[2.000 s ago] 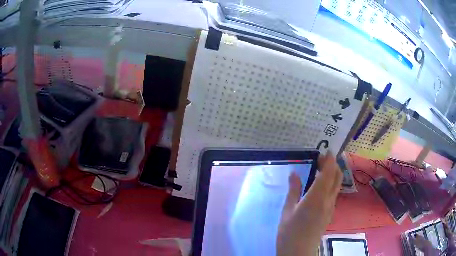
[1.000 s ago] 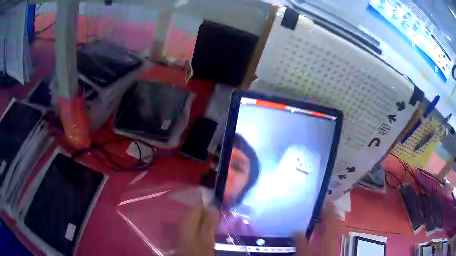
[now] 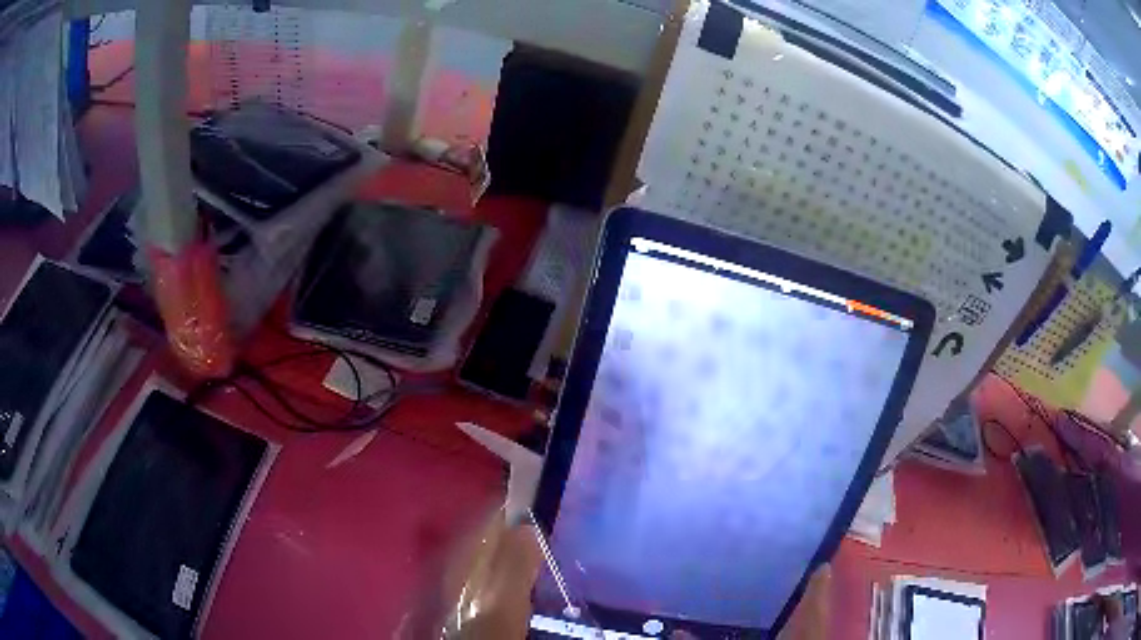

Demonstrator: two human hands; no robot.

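A tablet [image 3: 738, 438] with a black border is held up in front of the white test chart [image 3: 813, 163]. Its screen shows a blurred blue-white camera picture, with a strip and round white button at the bottom. My left hand [image 3: 494, 581] is at its lower left edge, blurred, with shiny clear film over and beside it. My right hand [image 3: 807, 606] is at the lower right edge, mostly cut off by the frame or hidden behind the tablet.
Dark tablets in white sleeves lie at left [image 3: 163, 513] and behind the post [image 3: 169, 225] with orange tape. Black cables [image 3: 288, 388] and a phone-sized device [image 3: 507, 341] lie near the chart. A stack with a white-screened tablet [image 3: 941, 615] sits at lower right.
The tablet's picture has changed from a person's face to blurred blue-white with faint dark spots. The tablet appears larger and a little further right. The film beside my left hand has drawn in closer.
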